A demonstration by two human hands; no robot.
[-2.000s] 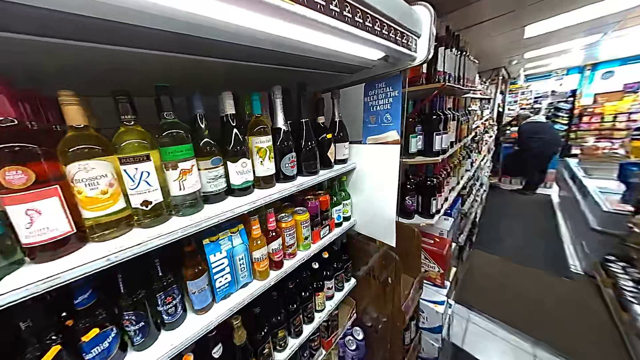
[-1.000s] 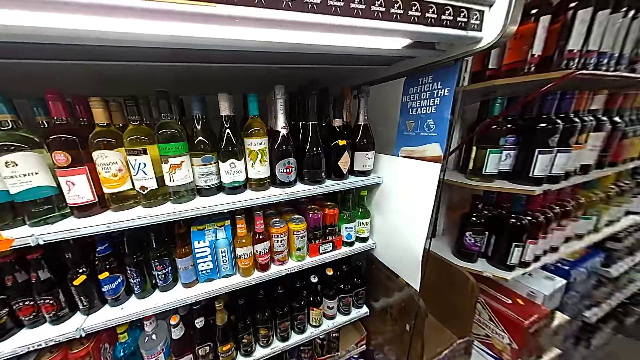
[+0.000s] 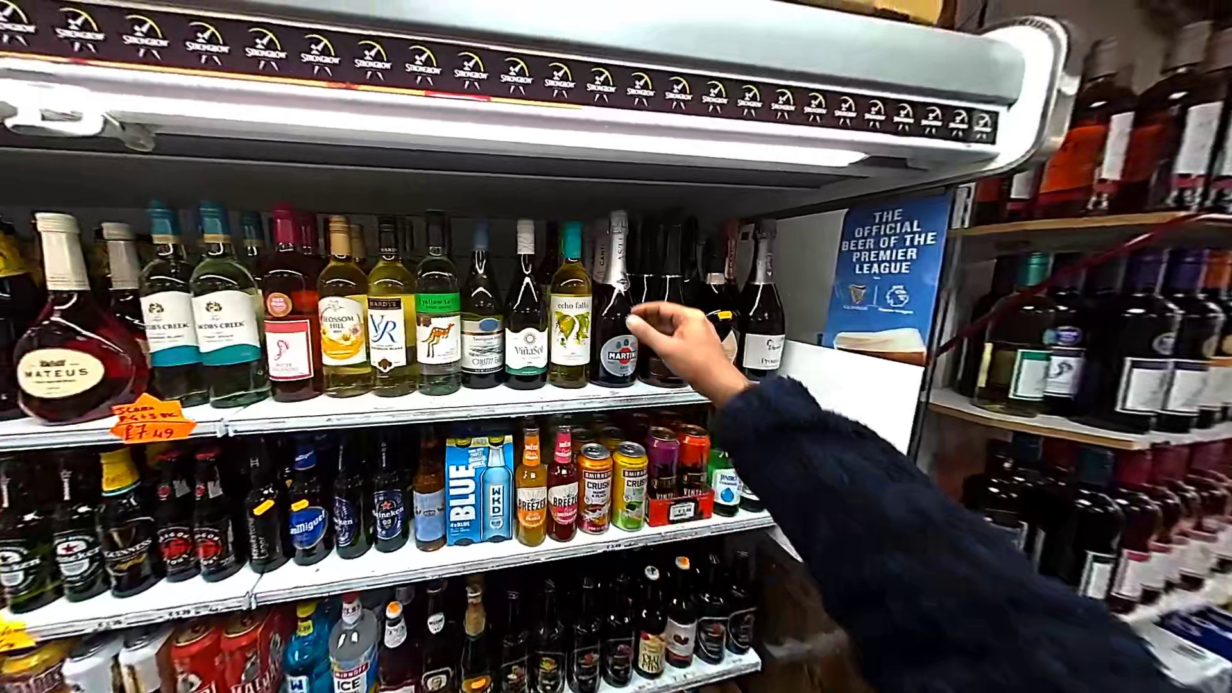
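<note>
My right hand (image 3: 688, 346), in a dark fleecy sleeve (image 3: 895, 520), reaches in from the lower right to the front of the fridge's top shelf. Its fingers are curled, with thumb and forefinger close together, and nothing shows between them. Just left of the fingertips stands a dark Martini bottle (image 3: 617, 352); whether they touch it I cannot tell. Behind the hand are more dark bottles, partly hidden, and a sparkling wine bottle (image 3: 762, 318) stands to its right. Left of the Martini bottle is an Echo Falls white wine bottle (image 3: 570, 322). My left hand is not in view.
Lit canopy (image 3: 539, 115) overhangs the shelves. Under the top shelf edge (image 3: 462, 412) are beer bottles, a blue WKD pack (image 3: 479, 491) and cans. An orange price tag (image 3: 152, 420) hangs left. A white side panel (image 3: 857, 395) and blue poster (image 3: 886, 269) divide off wine shelves at right.
My right hand and dark sleeve have come into view in front of the top shelf's bottles. The view has swung away from the aisle towards the fridge.
</note>
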